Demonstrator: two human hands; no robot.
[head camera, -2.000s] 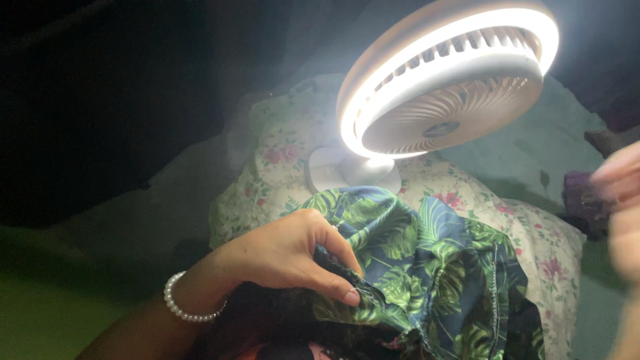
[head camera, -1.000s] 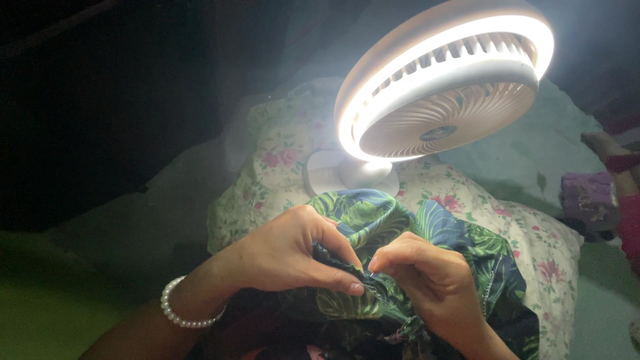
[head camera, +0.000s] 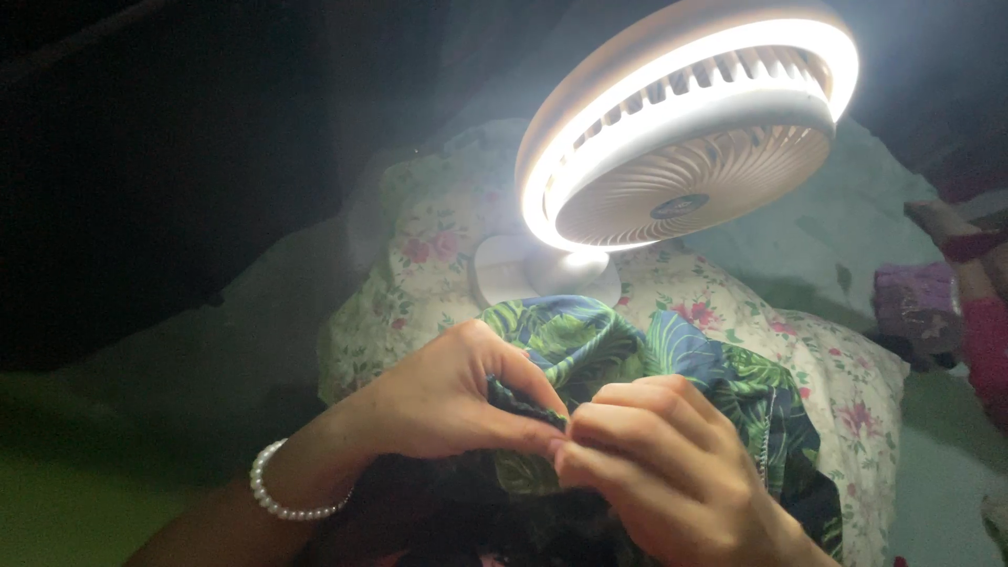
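Observation:
Dark blue fabric with a green leaf print (head camera: 567, 335) lies bunched over a floral pillow (head camera: 441, 244). My left hand (head camera: 465, 394), with a pearl bead bracelet (head camera: 272, 504) at its wrist, pinches a folded edge of that fabric between thumb and forefinger. Against those fingertips rests my right hand (head camera: 669, 465), its fingers curled and its thumb and forefinger meeting at the same edge. Whether it holds something small there is hidden. A line of pale stitches (head camera: 765, 441) runs down the fabric on the right.
A white fan with a lit ring light (head camera: 685, 150) stands just beyond the fabric, its base (head camera: 504, 272) on the pillow. At the right edge are a purple object (head camera: 917, 307) and part of another person, with a pink garment (head camera: 988, 346).
My right hand came in from the right side to the fabric edge at my left fingertips and has stayed close there. The left hand keeps its pinch on the fabric.

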